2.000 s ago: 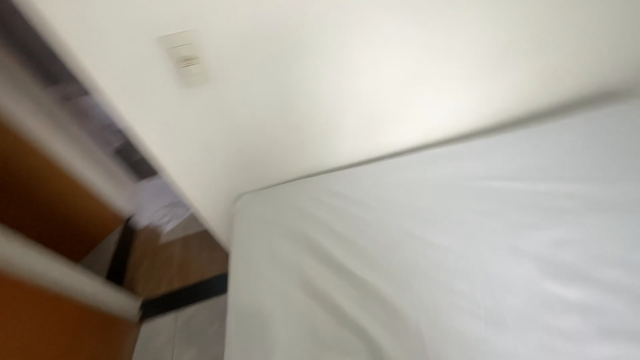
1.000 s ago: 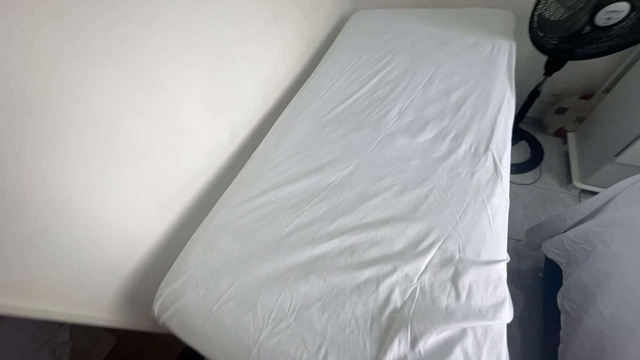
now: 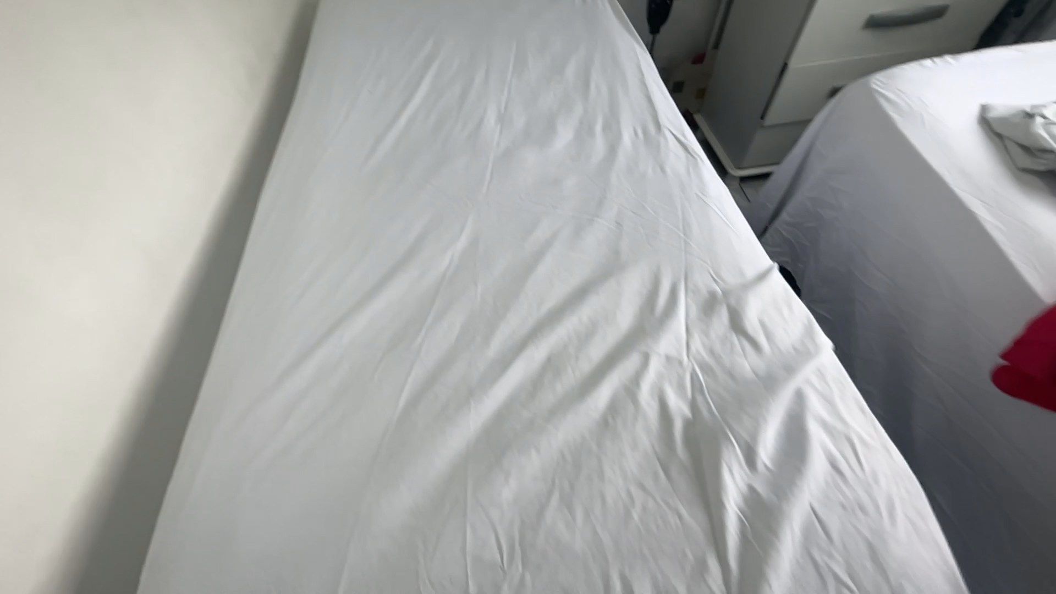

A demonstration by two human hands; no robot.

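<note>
A bed with a white sheet (image 3: 495, 289) stretches from the near edge of the view to the top. The sheet lies over the whole mattress, with creases that are deepest at the lower right. Neither my left hand nor my right hand is in view. At the right edge a red cloth item (image 3: 1031, 363) shows in part, blurred; what holds it, if anything, is hidden.
A pale wall (image 3: 124, 206) runs along the bed's left side. To the right, past a narrow gap, stands a second bed with a white sheet (image 3: 866, 214), bearing a crumpled pale cloth (image 3: 1027, 136). A white chest of drawers (image 3: 792, 91) stands behind the gap.
The view has swung from the wall and doorway side to the length of the bed, then closer and to the right. The red item has come into view at the right edge.
</note>
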